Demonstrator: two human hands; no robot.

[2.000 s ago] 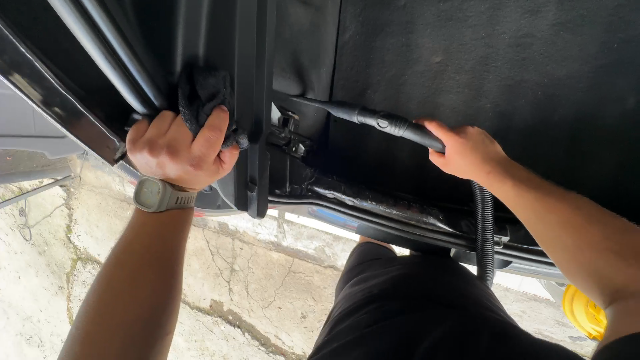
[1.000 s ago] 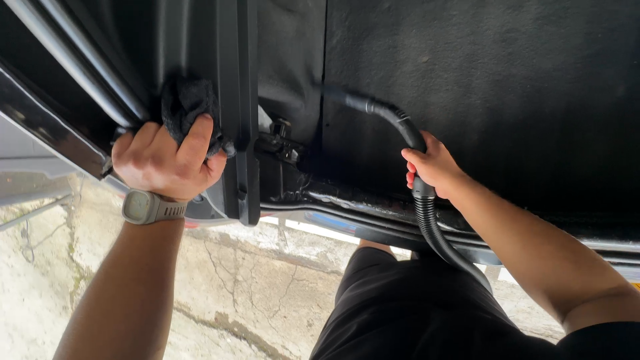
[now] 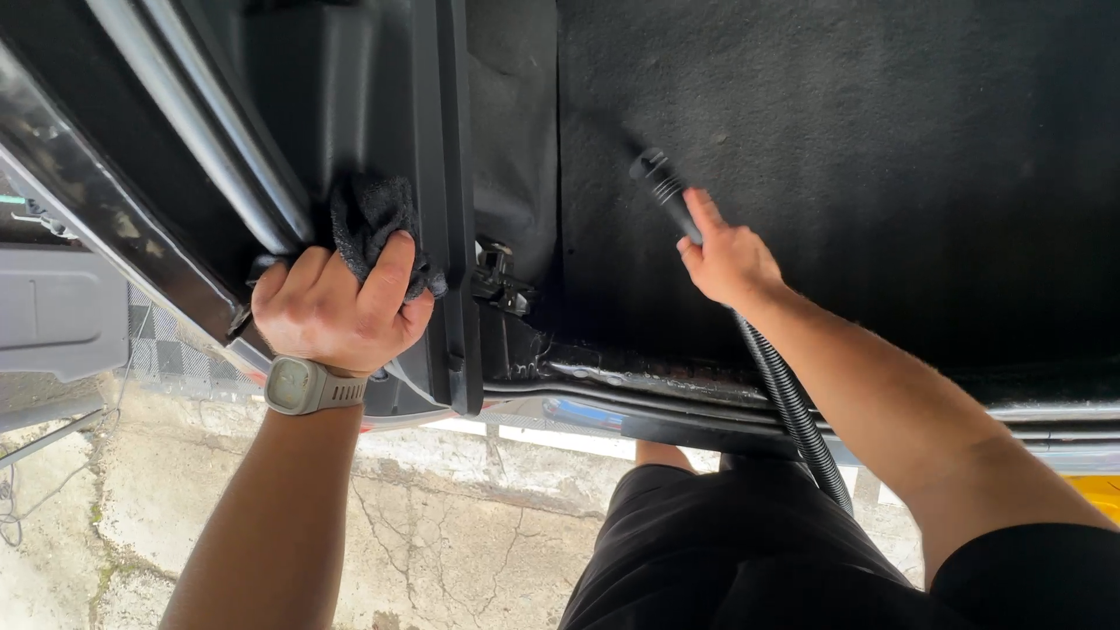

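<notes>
My left hand [image 3: 337,311], with a grey watch on the wrist, grips a black cloth [image 3: 372,223] beside the lower end of two metal tubes [image 3: 223,131] at the left edge of a vehicle's trunk. In my right hand [image 3: 733,262] is the black wand of a vacuum hose [image 3: 662,181], held over the dark trunk floor mat [image 3: 840,114]. Its nozzle tip is blurred and points to the upper left. The ribbed hose [image 3: 792,398] runs from beneath my right hand down over the trunk's sill.
A black plastic trim panel [image 3: 451,201] stands upright between my hands. Right of it is a metal latch or hinge part [image 3: 503,284]. The trunk's edge with a rubber seal [image 3: 630,394] crosses in front of my legs. Cracked concrete [image 3: 455,534] lies below, and something yellow [image 3: 1098,497] shows at far right.
The vacuum wand has moved from beside the latch and trim panel to over the floor mat, and now slants to the upper left. My left hand still grips the cloth in about the same place.
</notes>
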